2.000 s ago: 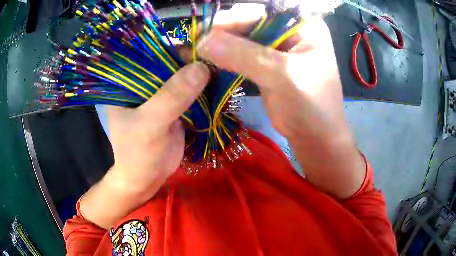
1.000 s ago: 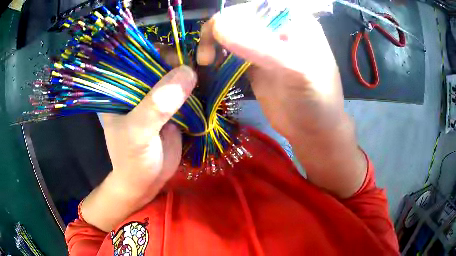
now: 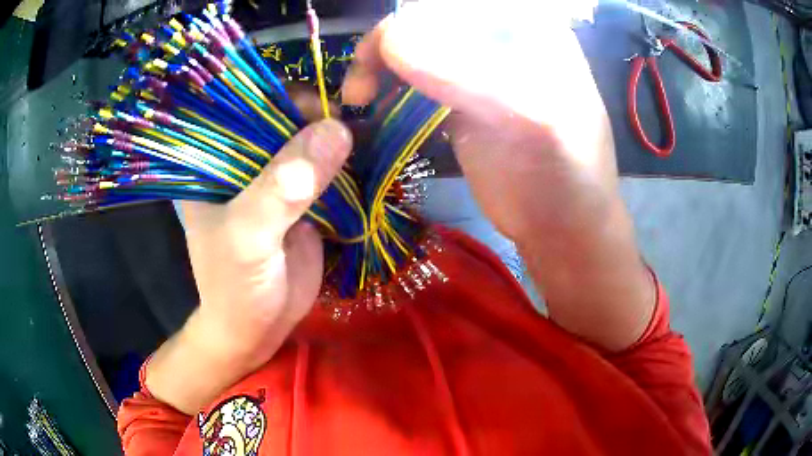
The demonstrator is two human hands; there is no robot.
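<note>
A large bundle of blue, yellow and teal wires (image 3: 178,134) fans out to the left from my left hand (image 3: 258,240), which is closed around it. Purple, yellow and white bands sit near the wire tips. The lower ends flare below the pinch with silver terminals (image 3: 418,276). One yellow wire (image 3: 317,67) with a pinkish band stands upright above my left thumb. My right hand (image 3: 525,134) is at the right, overexposed, around another part of the wires (image 3: 410,138); its fingertips are apart from the upright wire.
Red-handled pliers or cutters (image 3: 652,107) lie on the dark mat (image 3: 712,147) at upper right. Small yellow bits (image 3: 298,64) lie on the mat behind the hands. Spare wires (image 3: 46,427) are at lower left. A grey rack (image 3: 757,392) stands at lower right.
The teal wire that stood beside the upright yellow one is no longer seen there. My left hand and the bundle have shifted slightly left and down since the earliest frame; my right fingertips have moved away from my left thumb.
</note>
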